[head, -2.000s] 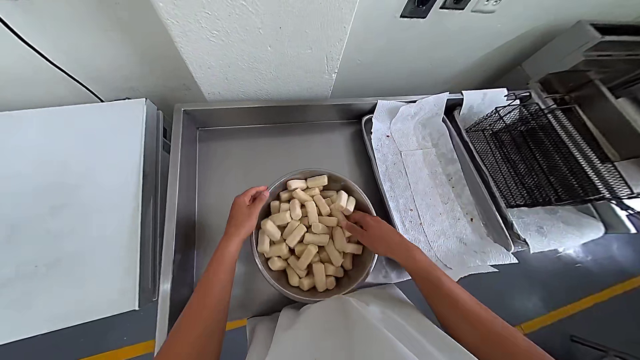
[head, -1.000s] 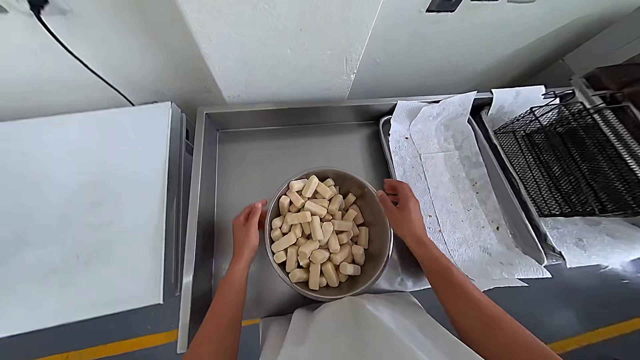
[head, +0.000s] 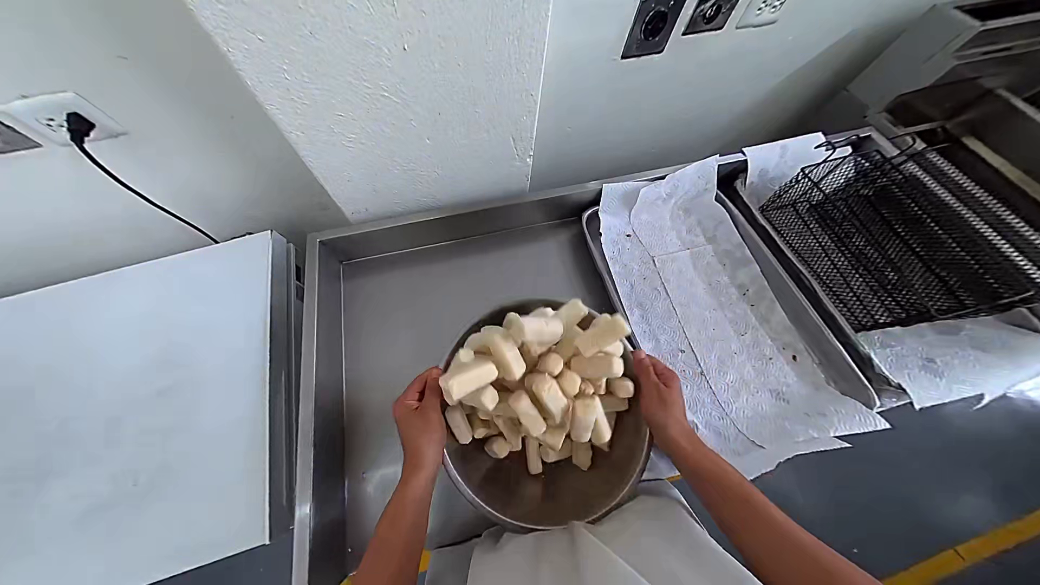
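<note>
Between both hands is a round metal bowl (head: 540,500) with many short, pale, cylindrical food pieces (head: 546,390). The pieces are bunched toward the bowl's far side, some at or above the rim, and bare metal shows at the near side. My left hand (head: 422,418) grips the bowl's left rim, the thumb near the edge. On the opposite rim my right hand (head: 660,398) has hold, its fingers partly hidden. Beneath and behind the bowl lies a raised-edge stainless steel work surface (head: 455,276). Whether the bowl touches it cannot be told.
Paper towels (head: 707,309) line a metal tray to the right. Farther right, a black wire mesh basket (head: 902,236) rests over another lined tray. A white flat-topped unit (head: 138,406) stands at left. A plugged-in black cord (head: 146,195) hangs on the wall behind.
My right hand was over the pieces, then moved to the bowl's right rim. Since one second ago, the pieces have shifted and bunched toward the bowl's far side. The view has turned.
</note>
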